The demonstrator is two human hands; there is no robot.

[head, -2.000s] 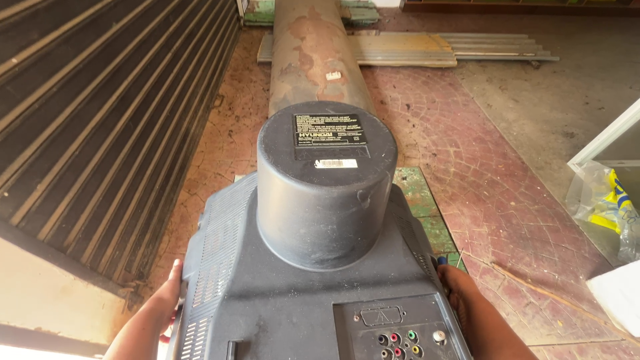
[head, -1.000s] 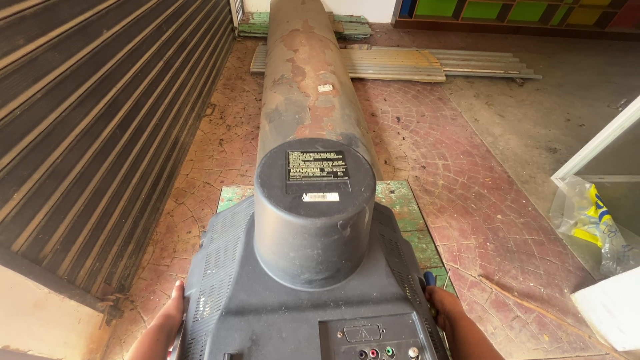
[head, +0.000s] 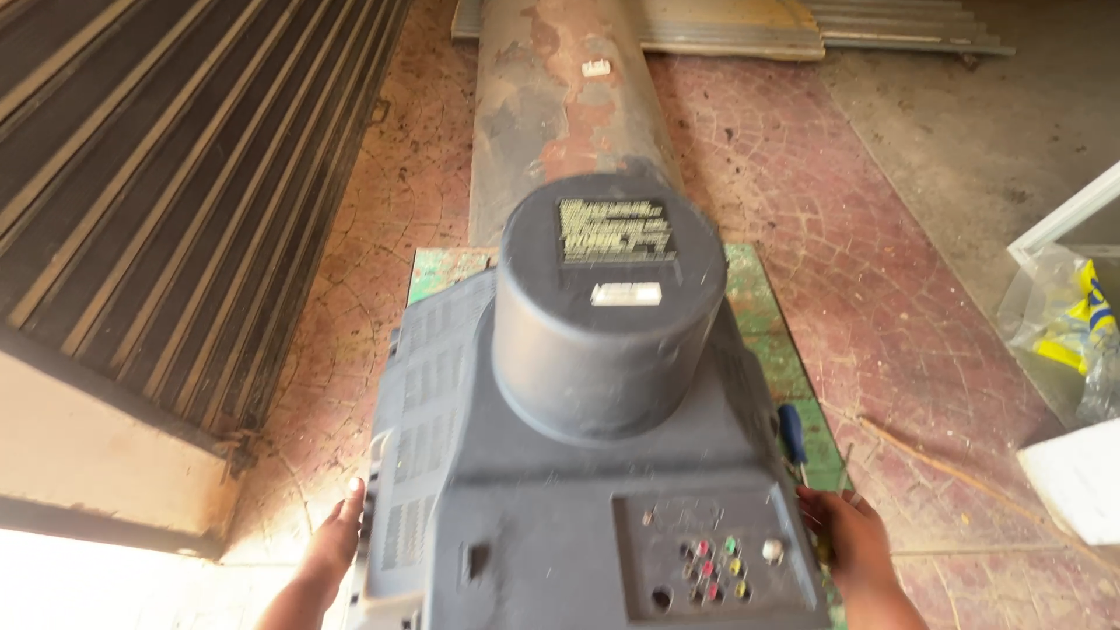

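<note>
A dark grey plastic CRT television back housing (head: 542, 490) lies with its round neck cover (head: 604, 350) facing up and its coloured connector sockets (head: 713, 564) toward me. My left hand (head: 328, 547) is against its left side, fingers partly hidden. Against the right side is my right hand (head: 849, 534), its fingers partly hidden too. A blue-handled screwdriver (head: 792, 433) lies just beyond my right hand, beside the housing. Under the television is a worn green board (head: 774, 350).
A large rusty metal cylinder (head: 560, 114) lies beyond the television. Corrugated sheets (head: 735, 31) lie across the back. A slatted metal shutter (head: 175, 175) stands left. At right are a clear and yellow plastic bag (head: 1072, 324) and a white block (head: 1076, 481).
The view has tilted down since a second ago. Both hands stay at the television's sides. More of the blue handle shows beside the right hand.
</note>
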